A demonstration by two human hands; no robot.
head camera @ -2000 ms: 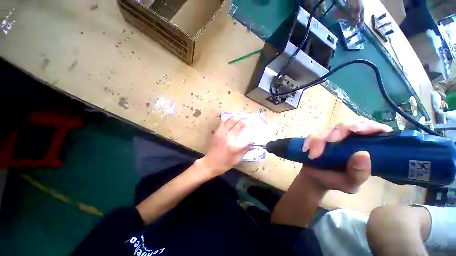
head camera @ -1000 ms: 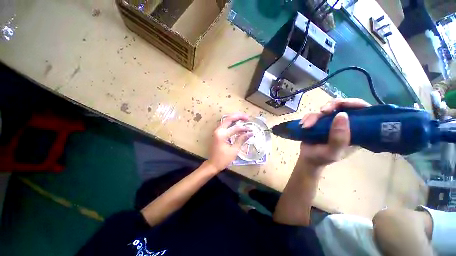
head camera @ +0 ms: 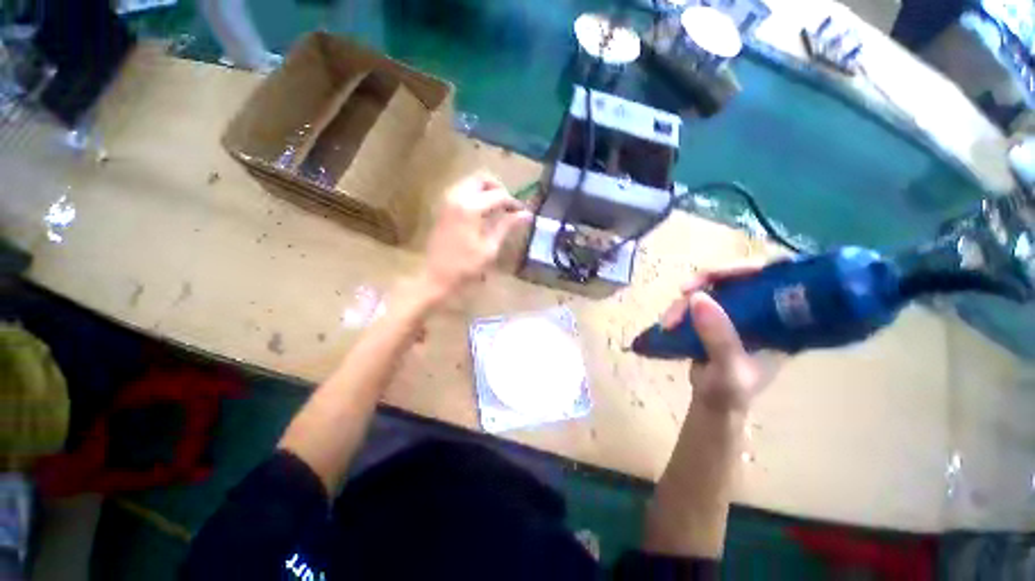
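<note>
The white round housing (head camera: 529, 365) lies on the pale square jig plate (head camera: 495, 418) near the bench's front edge; glare hides its detail. My right hand (head camera: 726, 340) is closed around the dark-blue electric screwdriver (head camera: 811, 301), its black nose pointing left, to the right of the plate and apart from it. My left hand (head camera: 471, 233) is blurred, raised between the carton and the screw feeder (head camera: 607, 170), off the housing. Its fingers are bent near the feeder's left side; whether they hold anything cannot be told.
An open brown cardboard box (head camera: 341, 142) with a divider stands at the back left of the tan bench (head camera: 204, 284). A black cable (head camera: 738, 193) loops behind the feeder. The green conveyor (head camera: 794, 148) runs behind, bearing round white parts (head camera: 710, 32). A red stool (head camera: 159, 426) is below left.
My left hand has left the housing and moved up towards the feeder. The screwdriver's tip has drawn away from the housing. The view has shifted, showing more of the box and conveyor.
</note>
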